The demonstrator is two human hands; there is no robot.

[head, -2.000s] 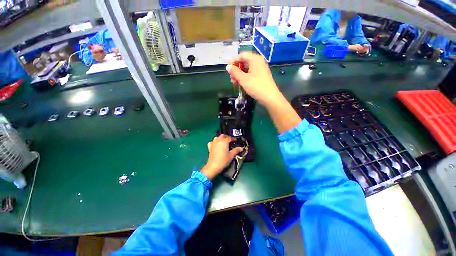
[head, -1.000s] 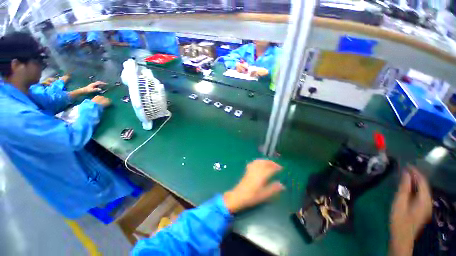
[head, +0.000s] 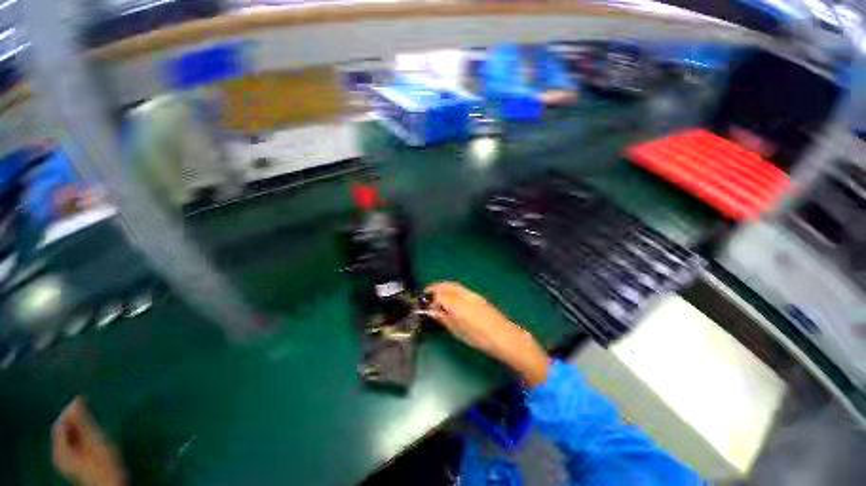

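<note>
The black holding fixture point(head: 377, 256) stands on the green bench in front of me, blurred, with its red clamp handle point(head: 365, 196) upright at the far end. Its dark nest plate point(head: 389, 359) with gold-tan edging is at the near end. My right hand point(head: 472, 323) is at the nest's right side, fingertips pinched around a small dark thing, perhaps a watch unit point(head: 425, 302). My left hand point(head: 84, 446) is at the lower left, away from the fixture, partly cut off and blurred; whether it holds something cannot be told.
A black parts tray point(head: 589, 249) lies right of the fixture, with a red-orange tray point(head: 707, 171) beyond it. A metal post point(head: 157, 209) rises at the left, near a row of small units point(head: 109, 313). A blue instrument point(head: 423, 112) and a person's blue sleeve point(head: 513, 71) are at the back.
The view has swung back to the right. My right hand has come to the nest's right side. My left hand is now far left of the fixture. The red handle remains upright.
</note>
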